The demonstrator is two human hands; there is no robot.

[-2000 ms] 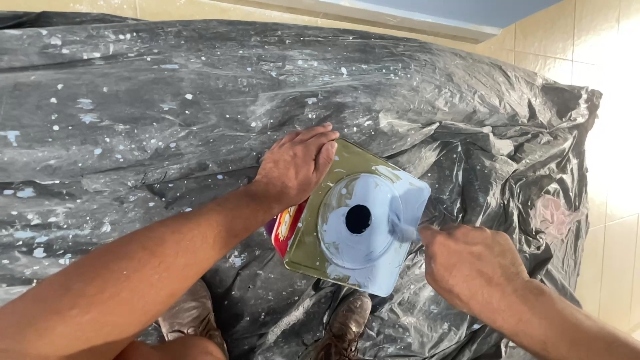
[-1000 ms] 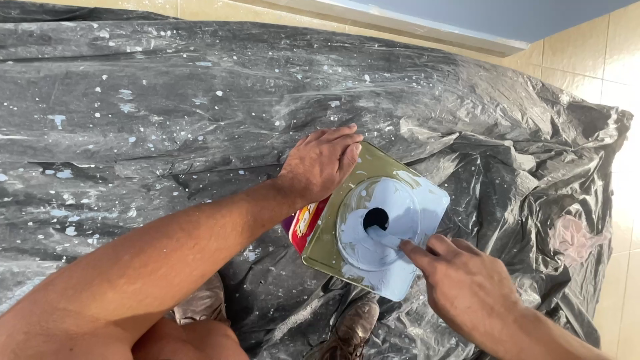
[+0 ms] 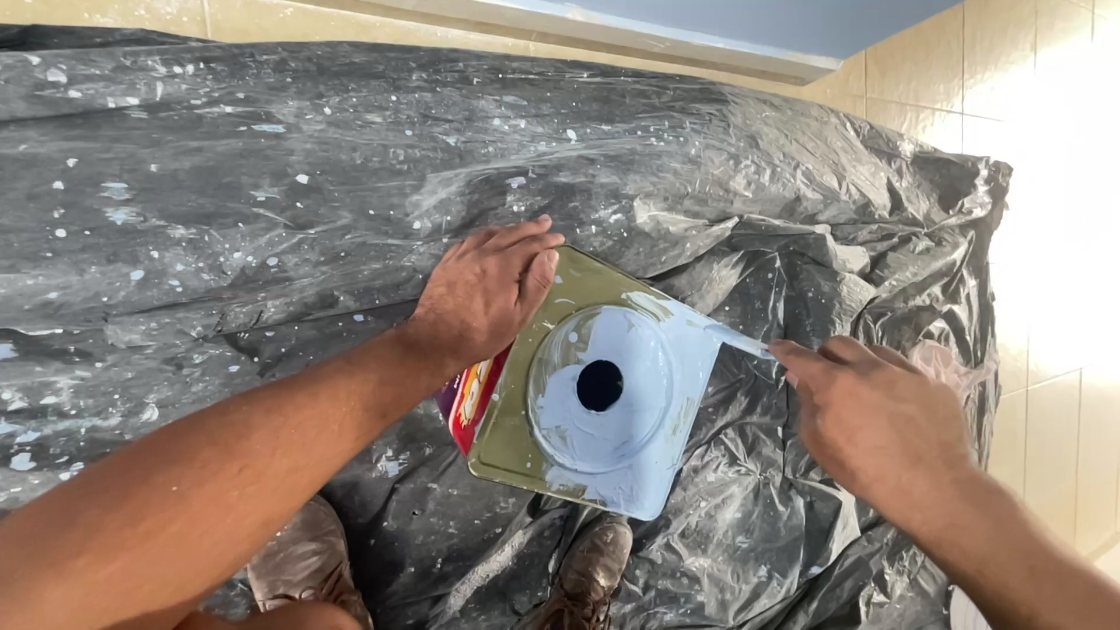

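A square metal paint can (image 3: 516,429) stands on the black plastic sheet, its olive top smeared with light blue paint around a round dark opening. My left hand (image 3: 490,284) lies against the can's upper left edge, steadying contact with the palm and fingers. Between the thumb and fingers of my right hand (image 3: 875,411) is a thin paint-coated tool (image 3: 744,341), perhaps a spatula or brush; its far end touches the can's right corner. The can's side shows a red and purple label, partly hidden.
Crumpled black plastic sheeting (image 3: 350,201) with paint spots covers the floor. Two worn shoes (image 3: 595,556) are below the can. Beige floor tiles (image 3: 919,66) border the sheet, and a blue wall with a pale skirting board (image 3: 700,44) runs along the top.
My right hand has moved the tool from the can's central opening to its right corner. My left hand stays on the can's edge.
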